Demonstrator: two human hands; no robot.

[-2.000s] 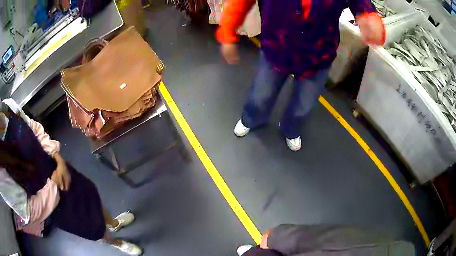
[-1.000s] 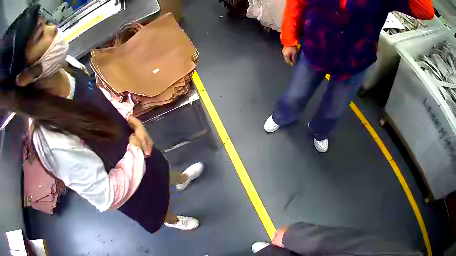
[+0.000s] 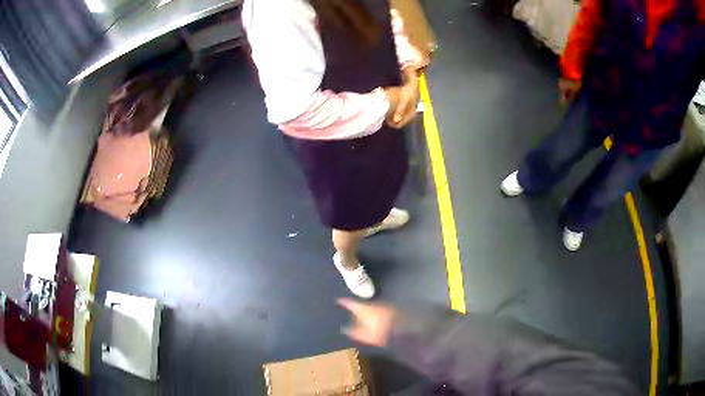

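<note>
My right hand [image 3: 369, 321], in a grey sleeve, reaches in from the lower right. It is blurred and looks empty, with one finger extended toward the left and a gap below that finger. A tan stack of flat panels [image 3: 317, 375] lies just below and left of it, cut off by the bottom edge; my hand does not touch it. My left hand is not in view.
A person in a dark skirt [image 3: 352, 186] stands ahead; another in an orange-sleeved top [image 3: 638, 85] stands right. Pinkish-brown panels [image 3: 120, 174] lie at left near a wall. White boxes [image 3: 131, 334] stand lower left. A yellow floor line [image 3: 442, 193] runs ahead.
The view has turned left and down, so both people appear further right and the tan stack shows at the bottom. My right hand has moved up and left with a finger extended.
</note>
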